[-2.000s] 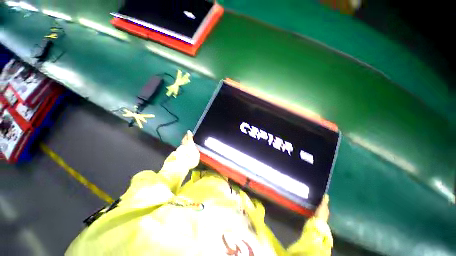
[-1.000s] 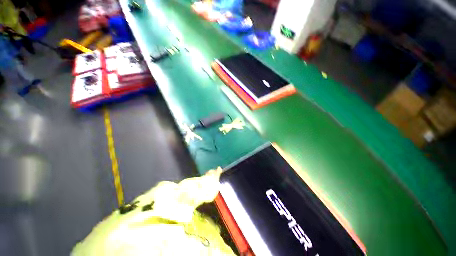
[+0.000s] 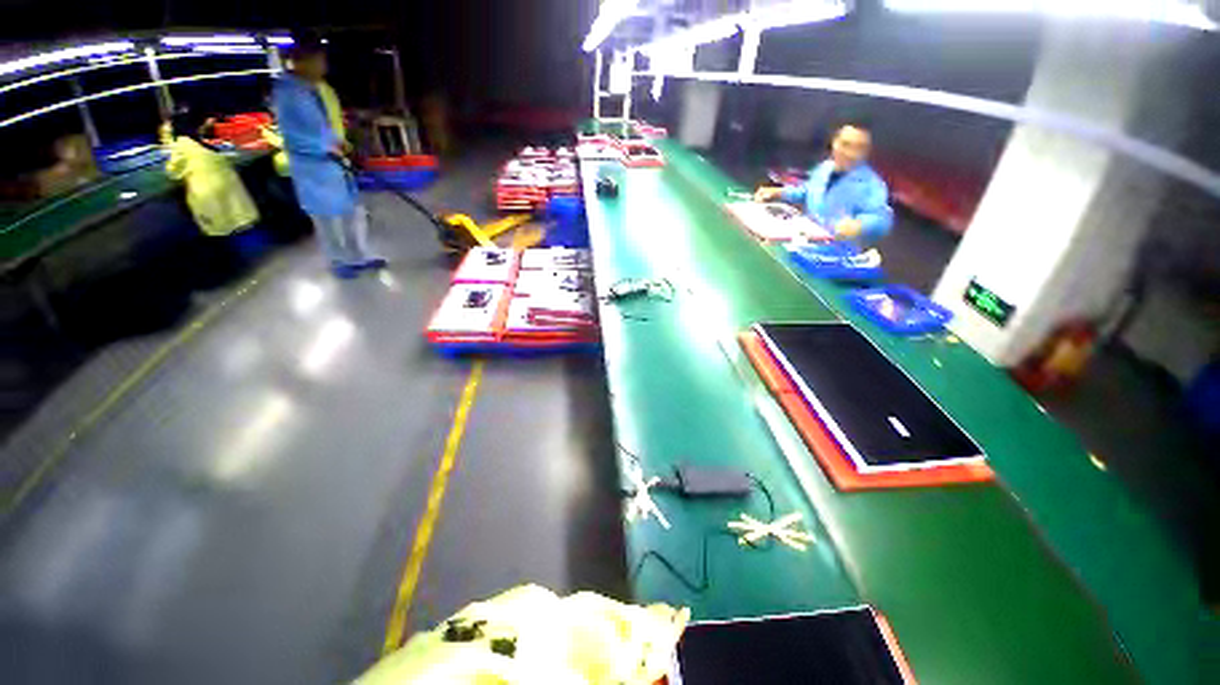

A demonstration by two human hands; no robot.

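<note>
An all-in-one unit (image 3: 789, 649) lies screen up at the bottom edge of the view, mostly cut off, with an orange edge at its right. The wearer's yellow left sleeve (image 3: 549, 642) reaches its left side; my left hand itself cannot be made out. My right hand is out of the picture. A black power adapter (image 3: 713, 480) lies on the green bench beyond the unit, with a thin cord and pale yellow tape crosses (image 3: 772, 530) beside it. A second unit (image 3: 870, 395), black screen up with a small white label, lies on a red-orange pad further along.
The green bench (image 3: 669, 348) runs away ahead. A person in blue (image 3: 850, 201) works at its right side by blue bins (image 3: 899, 309). Stacked units (image 3: 515, 295) stand on the floor at left, near a yellow pallet jack (image 3: 488, 230). Another person in blue (image 3: 319, 147) stands beyond.
The view has swung up and left, from the near unit to the hall. The near unit has dropped to the bottom edge of the picture. My right hand, seen at first, is out of view.
</note>
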